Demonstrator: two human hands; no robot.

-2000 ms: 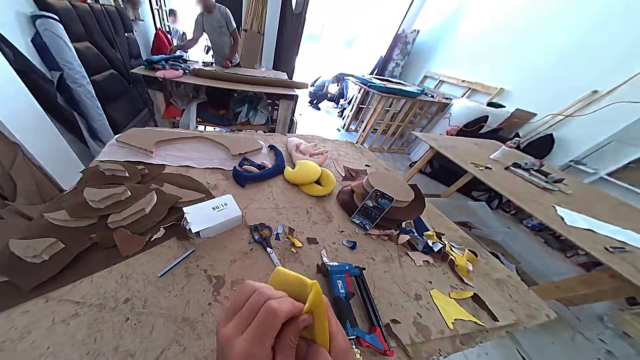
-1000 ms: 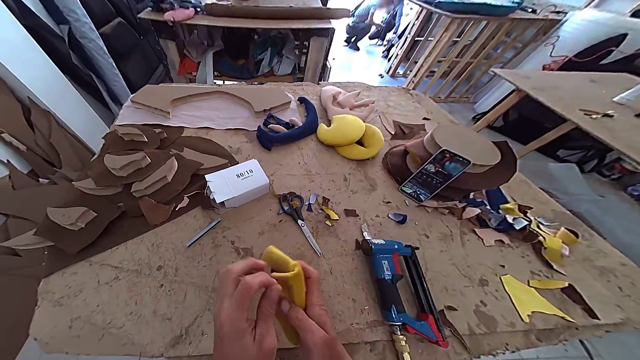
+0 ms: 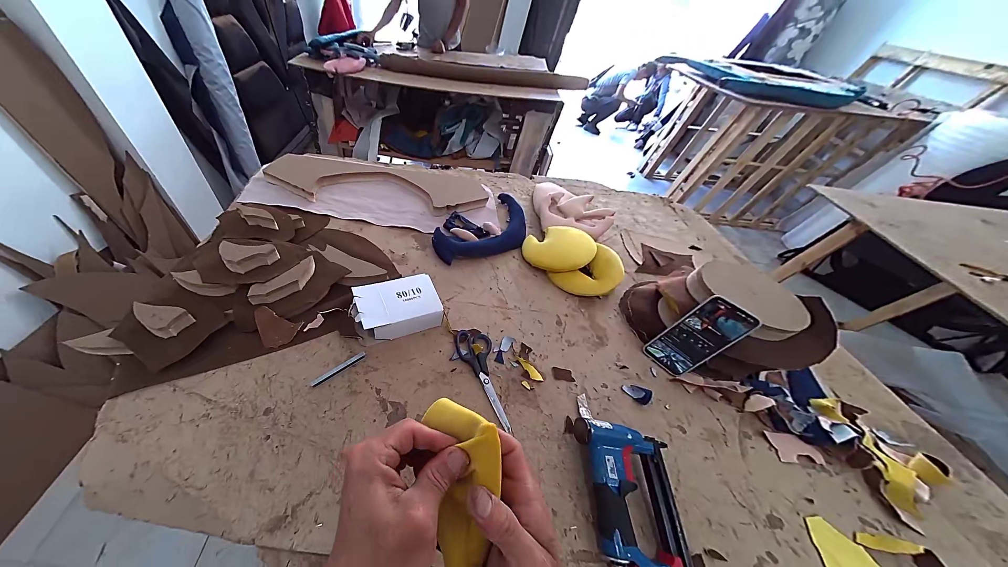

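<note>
A piece covered in yellow fabric (image 3: 465, 488) is held by both hands near the bottom of the view. My left hand (image 3: 402, 488) pinches the fabric's folded edge between thumb and fingers. From the right, my right hand (image 3: 512, 504) grips the same piece, its thumb on the front. Scissors (image 3: 480, 366) with dark handles lie just beyond the hands, blades towards me. A blue pneumatic stapler (image 3: 626, 488) rests to the right of my right hand. Further off are two yellow padded shapes (image 3: 571, 256) and a dark blue curved padded piece (image 3: 492, 236).
A white box (image 3: 398, 307) and a staple strip (image 3: 339, 368) are at left, beside piled brown fabric and foam pieces (image 3: 276, 279). A phone (image 3: 701, 335) leans on round foam pieces at right, near fabric scraps (image 3: 835, 425). People crouch in the doorway; another person stands at the far table (image 3: 441, 79).
Both hands keep hold of the yellow piece; the left hand's thumb and fingers now pinch its upper folded edge. The view has shifted.
</note>
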